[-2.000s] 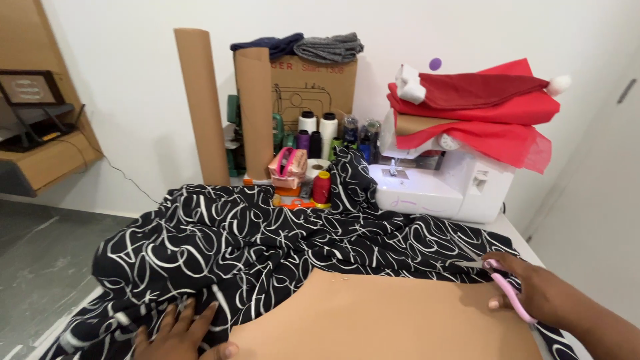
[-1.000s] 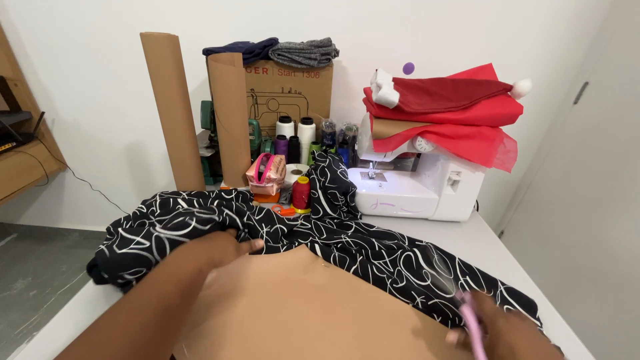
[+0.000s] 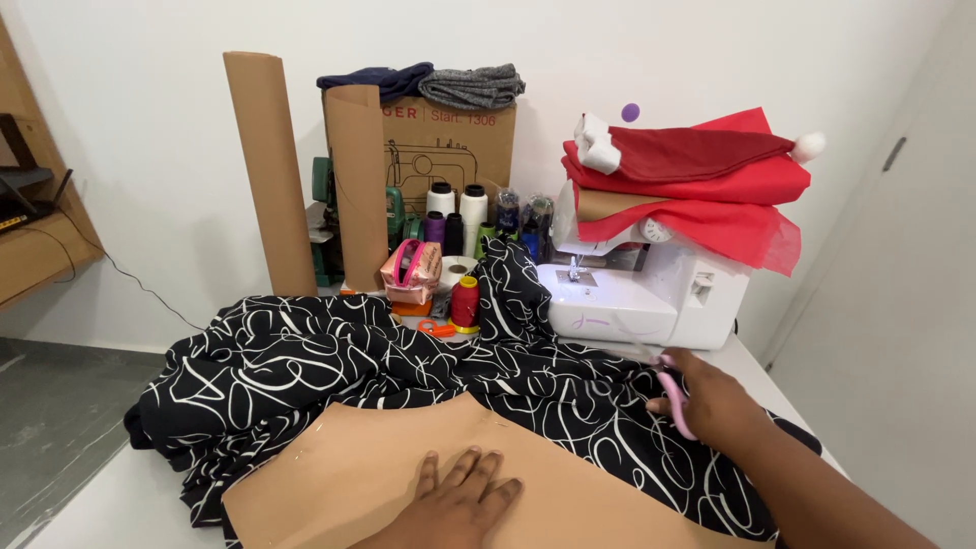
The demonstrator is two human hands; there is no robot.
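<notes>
Black fabric with white swirls (image 3: 290, 358) lies bunched across the white table. A brown paper pattern piece (image 3: 396, 457) lies over it, with pins near its upper edges. My left hand (image 3: 461, 496) rests flat on the paper, fingers spread, holding nothing. My right hand (image 3: 709, 396) grips pink-handled scissors (image 3: 675, 404) above the fabric, right of the paper. Their blades look blurred and point left, toward the sewing machine's base; whether they are apart, I cannot tell.
Behind the fabric stand a white sewing machine (image 3: 618, 305) with red cloth (image 3: 701, 175) stacked on it, thread cones (image 3: 473, 206), a red thread spool (image 3: 464, 301), a small pink pouch (image 3: 412, 271), brown paper rolls (image 3: 267, 168) and a cardboard box (image 3: 450, 145). Orange-handled snips (image 3: 436, 328) lie beside the spool.
My left hand has moved from the fabric at the paper's upper left edge onto the middle of the paper. The scissors have stayed in my right hand, now raised above the fabric.
</notes>
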